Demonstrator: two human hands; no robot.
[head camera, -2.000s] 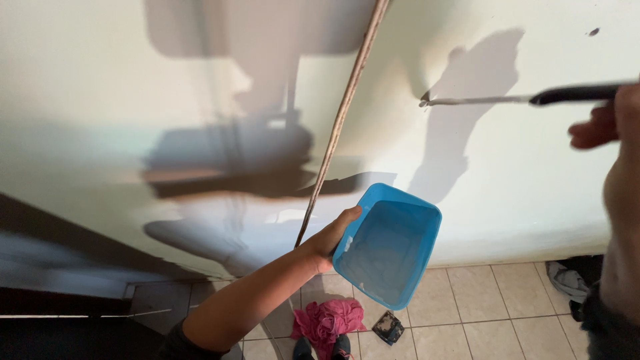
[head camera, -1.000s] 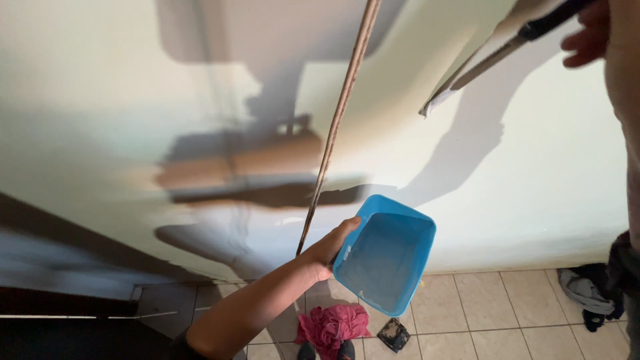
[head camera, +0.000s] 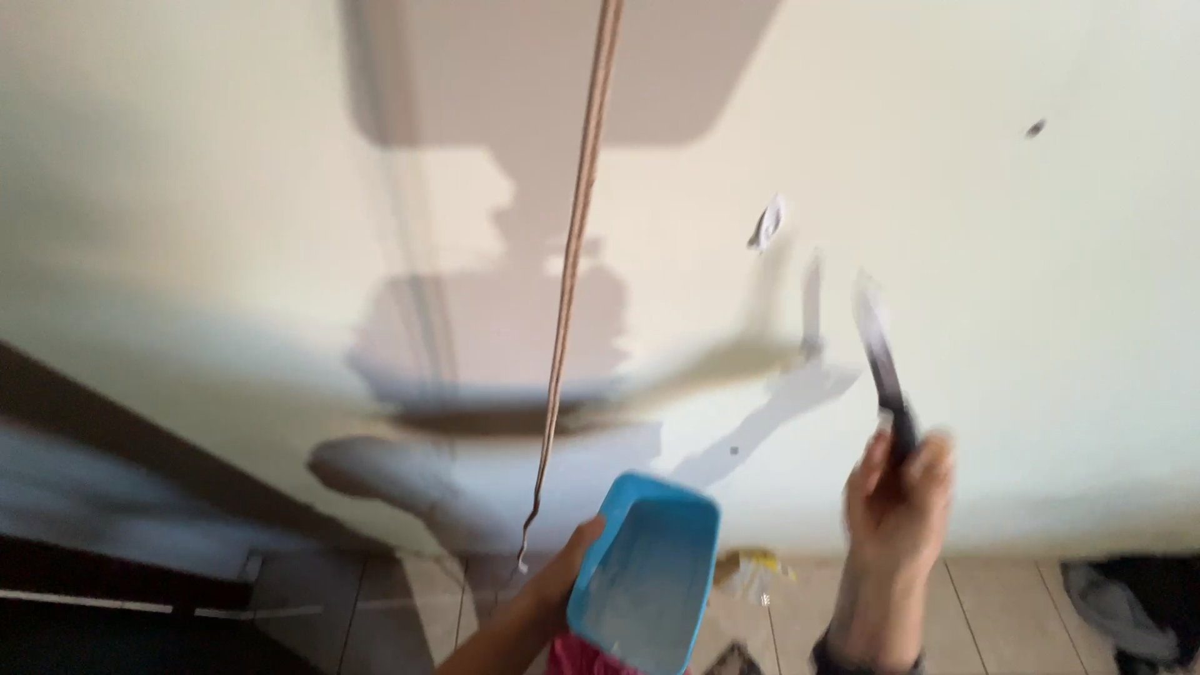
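My left hand (head camera: 574, 561) grips the near left rim of a blue plastic container (head camera: 647, 572), tilted so that its pale inside shows. In my right hand (head camera: 898, 497) is the black handle of a knife (head camera: 881, 361), its blurred blade pointing up, a little apart from its shadow on the pale wall (head camera: 984, 281). Left of and above the blade, a whitish patch (head camera: 768, 223) marks the wall. Whether the blade carries anything is too blurred to tell.
A brown cord or cable (head camera: 578, 216) runs down before the wall. Pink cloth (head camera: 586, 656) lies on the floor tiles (head camera: 956, 609) below the container, with a yellow-and-clear wrapper (head camera: 757, 572) nearby. Dark fabric (head camera: 1125, 600) lies at right. A dark hole or mark (head camera: 1035, 128) sits upper right.
My right hand has drawn the knife away from the whitish patch on the wall and moved lower, with the blade now pointing up. My left hand still holds the blue container. The view has shifted.
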